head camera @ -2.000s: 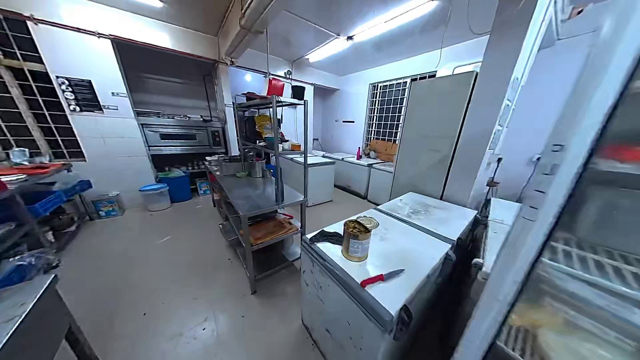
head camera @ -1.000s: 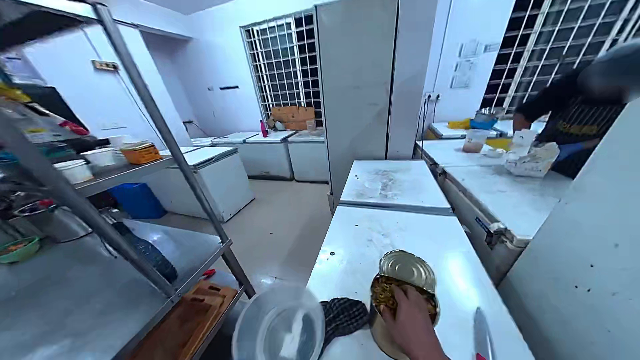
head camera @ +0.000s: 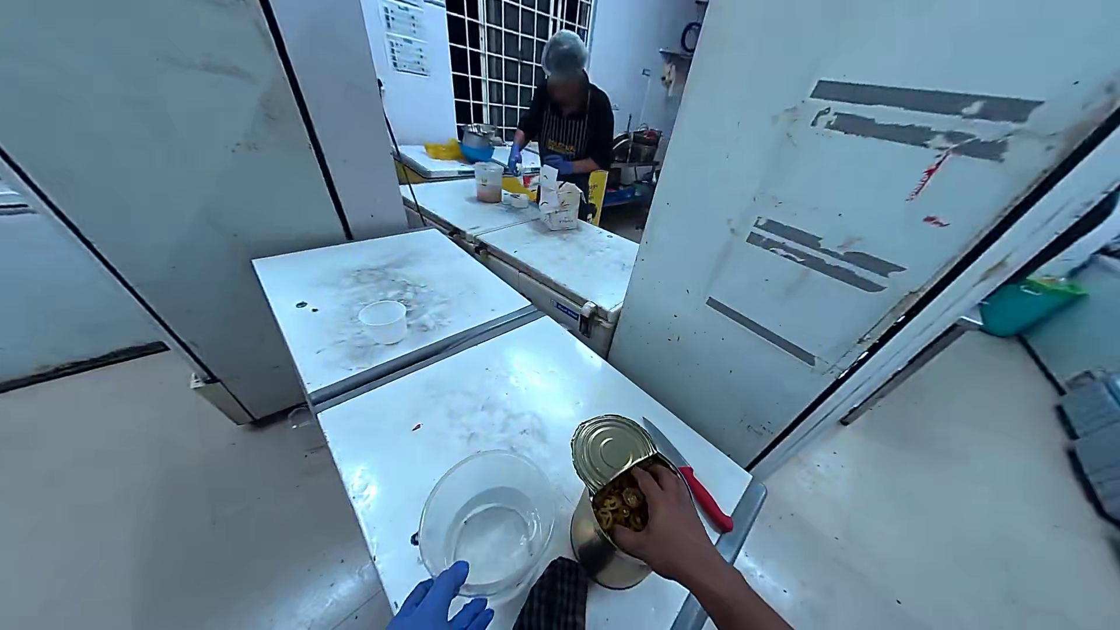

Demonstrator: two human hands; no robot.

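Observation:
My bare right hand (head camera: pixel 661 521) reaches into the mouth of an opened metal can (head camera: pixel 604 560) of sliced jalapeños (head camera: pixel 619 503); the fingertips are hidden there. The can's bent-back lid (head camera: pixel 611 448) stands up behind its rim. My left hand (head camera: pixel 444 604), in a blue glove, has its fingers spread at the near rim of a clear plastic bowl (head camera: pixel 494 525), which looks empty; whether it touches is unclear. Right of the can lies a knife (head camera: pixel 691 477) with a red handle. A dark striped cloth (head camera: pixel 556 599) lies between bowl and can.
The white chest freezer (head camera: pixel 455 394) serves as the surface. A second freezer behind holds a small clear plastic cup (head camera: pixel 383 322). Beyond, a person (head camera: pixel 569 122) in a hair net and apron works by a tub (head camera: pixel 488 182) and carton (head camera: pixel 560 206). A tall white door (head camera: pixel 787 219) stands at right.
The clear bowl, held up at the lower left one second ago, now rests on the freezer. My gloved left hand has come into view. The view has swung right.

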